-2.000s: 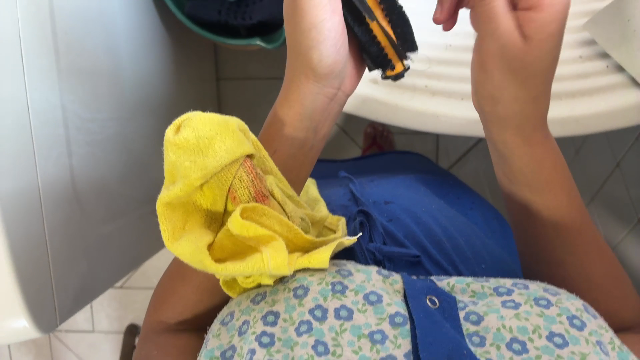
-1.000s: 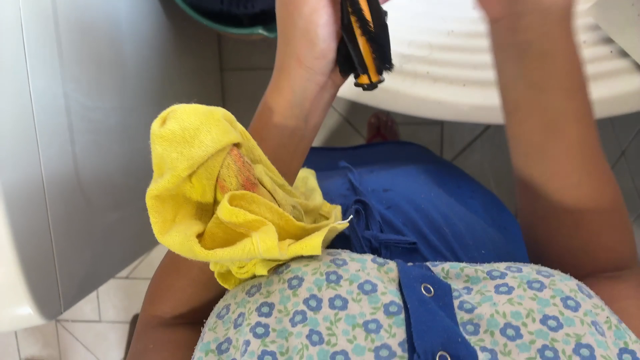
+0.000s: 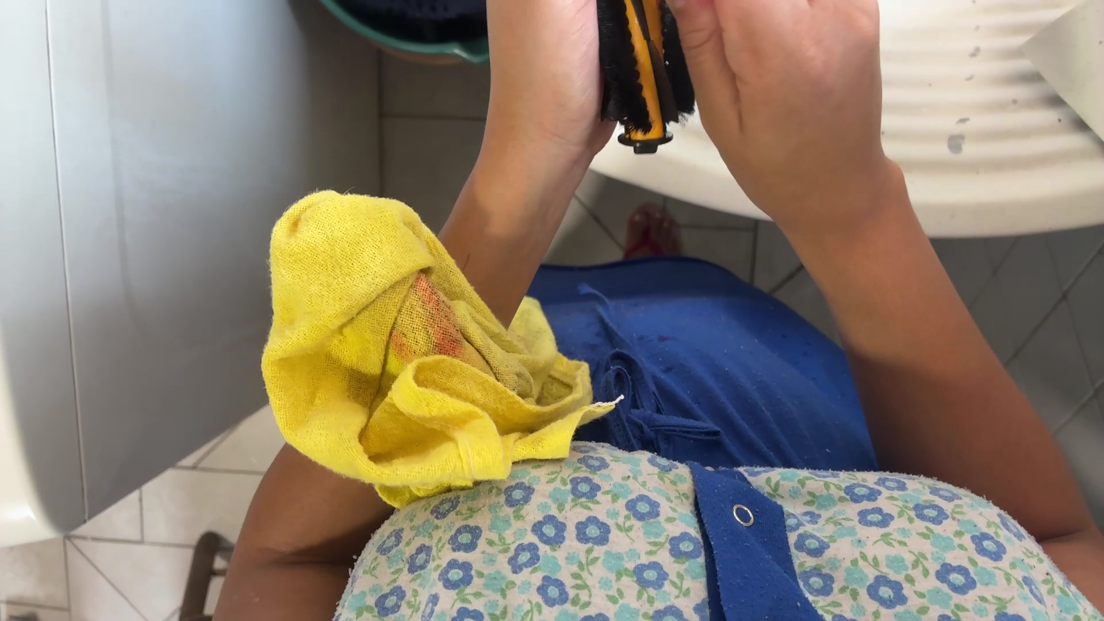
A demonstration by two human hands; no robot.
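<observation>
At the top middle, my left hand [image 3: 552, 78] holds a cylindrical roller brush [image 3: 645, 73] with black bristles and an orange core, its end cap pointing down towards me. My right hand [image 3: 785, 95] is against the brush's right side, with its fingertips cut off by the top edge of the view. Whether it grips the brush cannot be told. A yellow cloth [image 3: 414, 371] with a reddish stain lies bunched over my left forearm, near the floral top.
A white ribbed washboard sink [image 3: 949, 164] spans the upper right, with grey specks on it. At left stands a grey appliance panel [image 3: 216, 216]. A teal basin [image 3: 414, 39] is at the top. Below is a tiled floor [image 3: 198, 509].
My right hand, apart from the brush in the earlier frames, has come in against its right side. My left hand has kept hold of the brush.
</observation>
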